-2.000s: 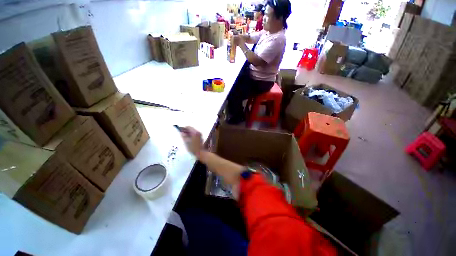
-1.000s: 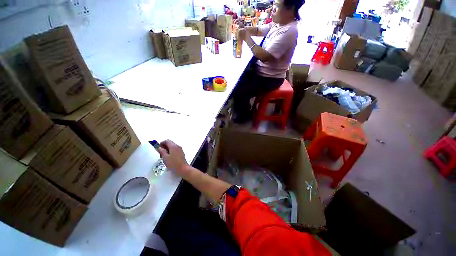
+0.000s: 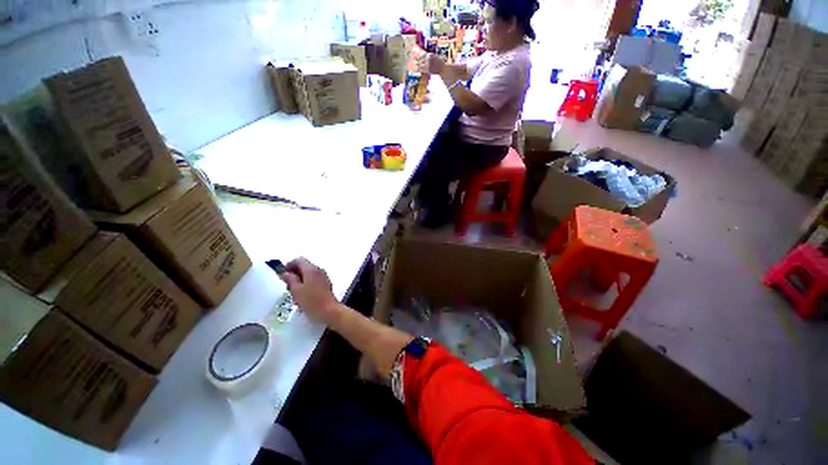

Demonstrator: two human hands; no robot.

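Observation:
My right hand [image 3: 310, 289] is over the white table [image 3: 272, 222], reached out from an orange sleeve with a dark watch at the wrist. Its fingertips hold a small black part [image 3: 275, 266] by one end; what it is cannot be told. A patch of small dark-dotted bits [image 3: 285, 309] lies on the table just below the hand. A whitish tape roll [image 3: 239, 354] lies flat nearer me, with a pale strip hanging toward the table edge. My left hand is out of view.
Closed brown cartons [image 3: 127, 300] are stacked at left. A large open carton [image 3: 558, 363] holding clear plastic stands below the table edge, beside an orange stool [image 3: 613, 236]. A yellow tape roll [image 3: 393, 158] lies farther up the table. A person [image 3: 495, 86] sits beyond, handling an orange box.
My right hand with the black part has moved left and nearer the tape roll since the first frame. Over the last second it has barely moved.

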